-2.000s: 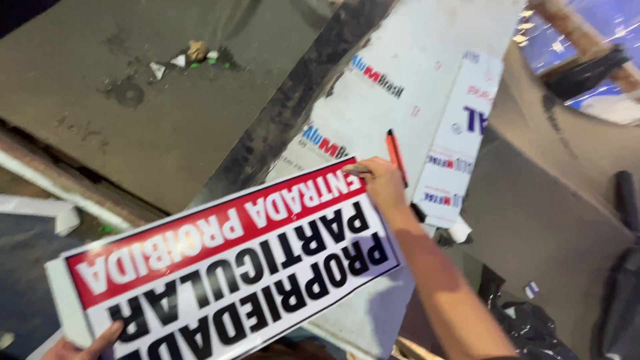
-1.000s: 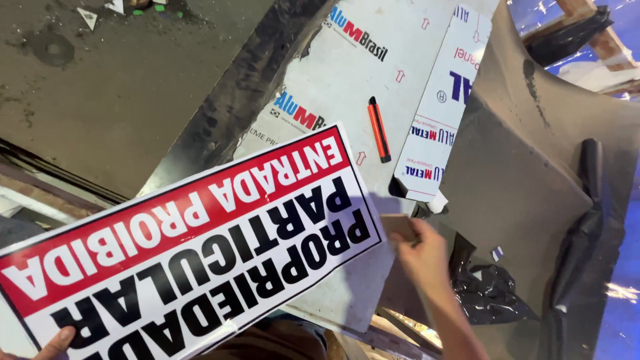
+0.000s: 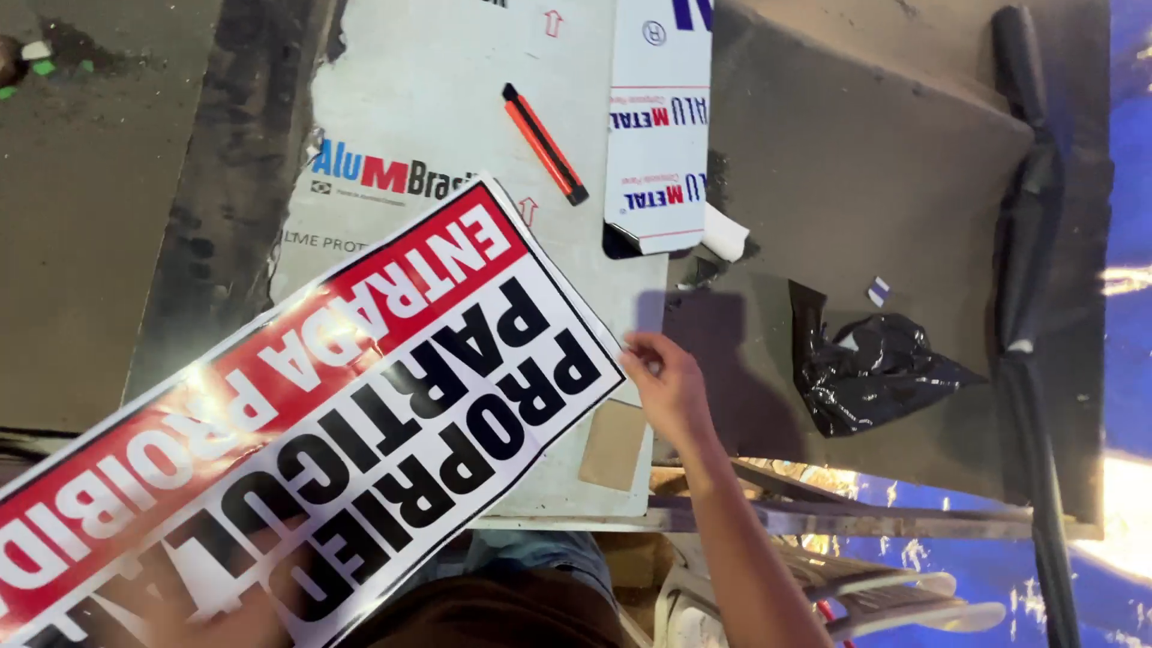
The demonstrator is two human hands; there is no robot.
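A printed sign sheet [image 3: 396,378], white with a red band and large black letters, lies slanted over the table's near edge, its lettering upside down to me. My right hand [image 3: 670,382] pinches its right corner between thumb and fingers. My left hand [image 3: 216,585] is blurred over the sheet's lower left part, and its finger positions are unclear. Under the sheet is a pale protective-film-covered panel [image 3: 396,90]. An orange and black utility knife [image 3: 545,144] rests on that panel. A small tan rectangular piece [image 3: 612,445] lies beside the sheet's lower right edge.
A narrow film-covered composite panel strip [image 3: 660,135] lies right of the knife. Crumpled black plastic [image 3: 873,369] and small scraps are on the dark table surface [image 3: 864,180]. A black roll [image 3: 1026,252] runs along the right. White plastic chairs [image 3: 810,585] stand below the table edge.
The small tan piece held in my right hand one second ago now lies on the panel. My right hand has taken the sheet's corner. The view has shifted.
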